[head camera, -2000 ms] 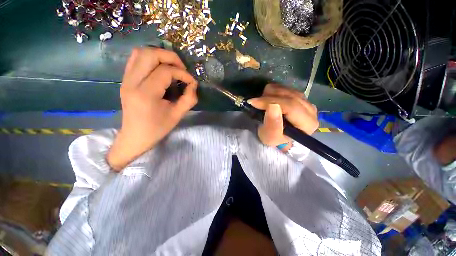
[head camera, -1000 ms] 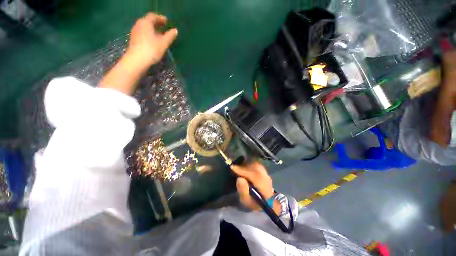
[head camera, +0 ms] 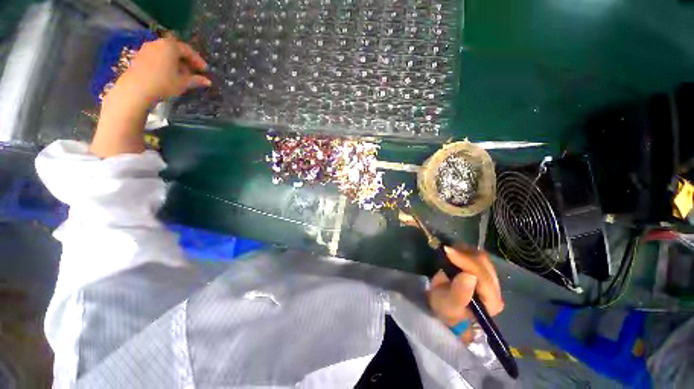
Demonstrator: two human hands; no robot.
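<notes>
My right hand (head camera: 466, 287) holds the black soldering iron (head camera: 487, 327) like a pen. Its metal tip is by a small amber lump (head camera: 407, 219) on the green mat. My left hand (head camera: 169, 70) is at the left end of the clear plastic blister tray (head camera: 327, 61), thumb and fingers apart at the tips; whether it holds a tiny part cannot be seen. A pile of dark red components (head camera: 300, 158) lies beside a pile of gold and white metal tabs (head camera: 358, 173). The round tan holder (head camera: 430, 182) with silver metal wool (head camera: 458, 181) stands right of the tabs.
A black fume fan (head camera: 529, 220) with a round wire guard stands at the right, with cables and a black unit beyond. A blue bin (head camera: 114, 57) with small parts is behind my left hand. A thin pale line crosses the mat. Another person's sleeve (head camera: 673, 365) shows lower right.
The view has swung left. The iron's tip has left the metal wool and is now by the amber lump. My left hand has moved from the open mat beyond the tray to the tray's left end.
</notes>
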